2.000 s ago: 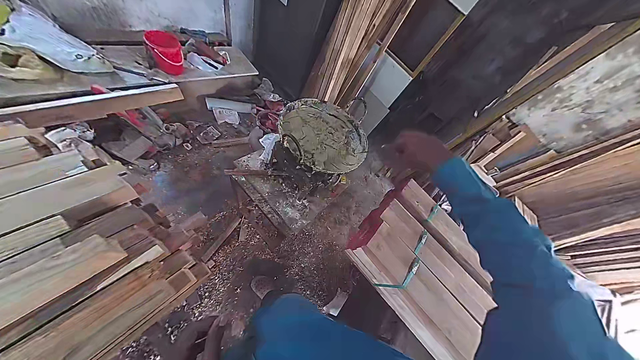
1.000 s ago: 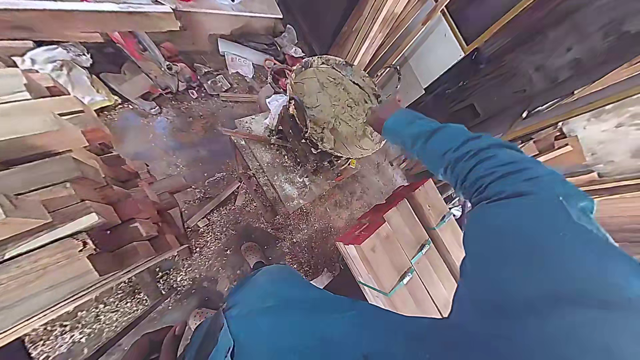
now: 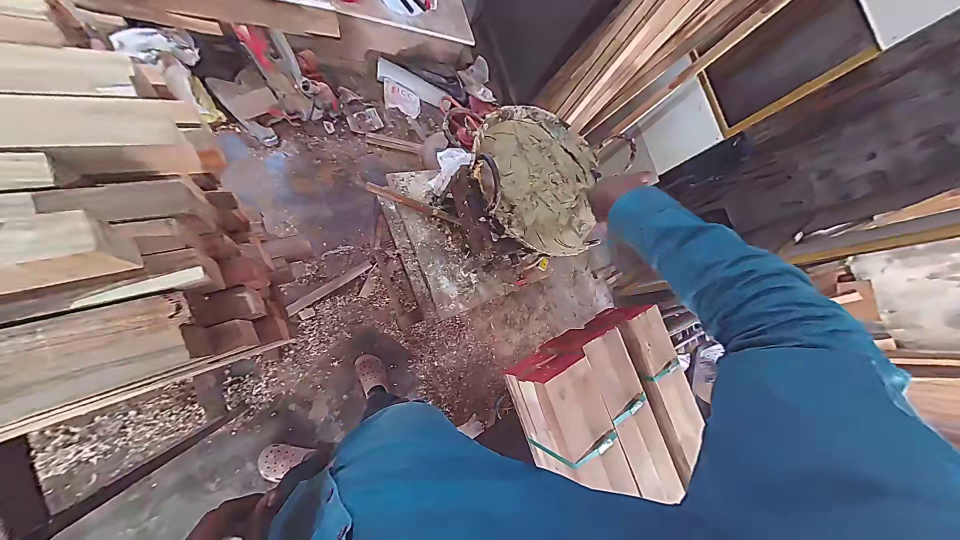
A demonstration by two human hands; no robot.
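Observation:
My right hand (image 3: 616, 193) is at the right rim of a round, shallow container with a pale, crusted surface (image 3: 536, 180); the fingers are blurred and partly hidden, so their grip is unclear. Loop handles stand out from the container's sides. Beneath it is a dusty board (image 3: 450, 274) with a thin wooden stick (image 3: 409, 201) and a white crumpled scrap (image 3: 451, 166). My left hand (image 3: 236, 517) hangs low at the bottom left, dark and cut off by the frame edge, beside my blue sleeve; whether it holds anything does not show.
Stacked timber (image 3: 97, 247) fills the left side. A green-strapped bundle of red-ended wood blocks (image 3: 607, 405) stands at the lower right. Long planks (image 3: 637, 52) lean behind the container. Wood shavings (image 3: 322, 375) and scraps litter the floor around my clog-style shoes (image 3: 371, 373).
My right hand has moved from short of the round container to its right rim. The view has tilted downward, and the container stays on the board.

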